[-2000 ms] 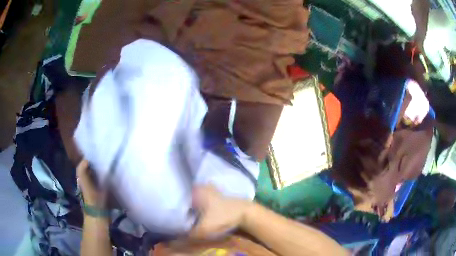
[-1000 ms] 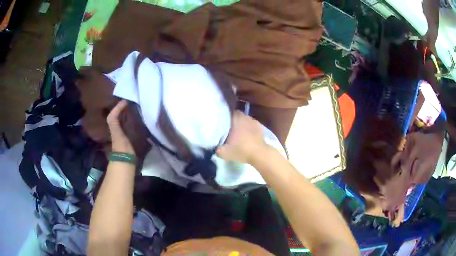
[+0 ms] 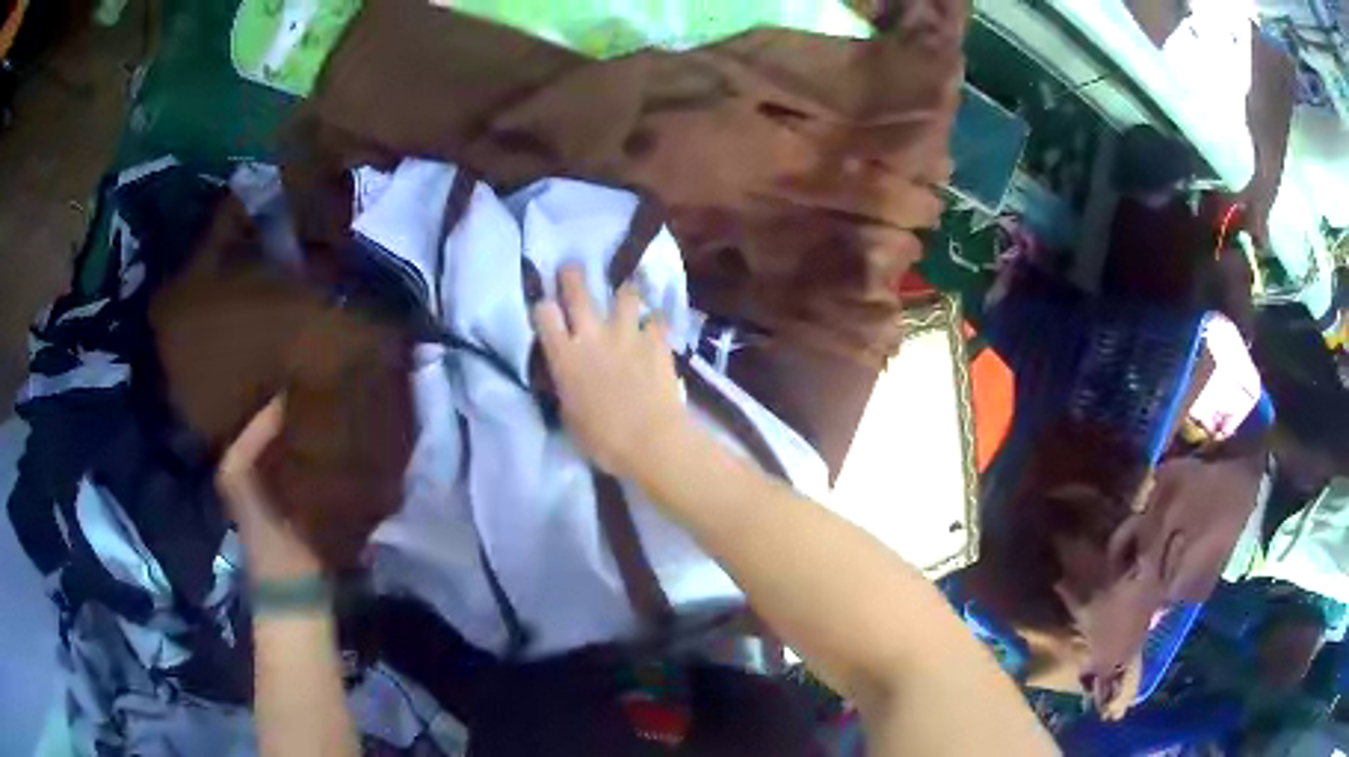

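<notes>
A white bundle (image 3: 555, 540) with brown bands and dark ties lies spread in front of me. My right hand (image 3: 599, 362) rests on top of it with the fingers spread. A brown cloth piece (image 3: 333, 377), blurred, hangs or is lifted at the bundle's left side. My left hand (image 3: 264, 459) is at the lower left edge of this brown cloth, thumb showing; the other fingers are hidden behind the cloth. The brown garment pile (image 3: 799, 148) lies beyond the bundle.
A pale box seat (image 3: 914, 444) with a patterned rim stands to the right, beside a red-orange piece (image 3: 990, 402). A blue crate (image 3: 1176, 651) holds brown cloth further right. A bright green board (image 3: 301, 42) shows at the back left. Black and grey cloth (image 3: 111, 488) lies at the left.
The white bundle has gone from bunched up to spread wider and flatter. The brown cloth at left now shows more. My right hand has moved left onto the bundle; my left hand has moved left and down.
</notes>
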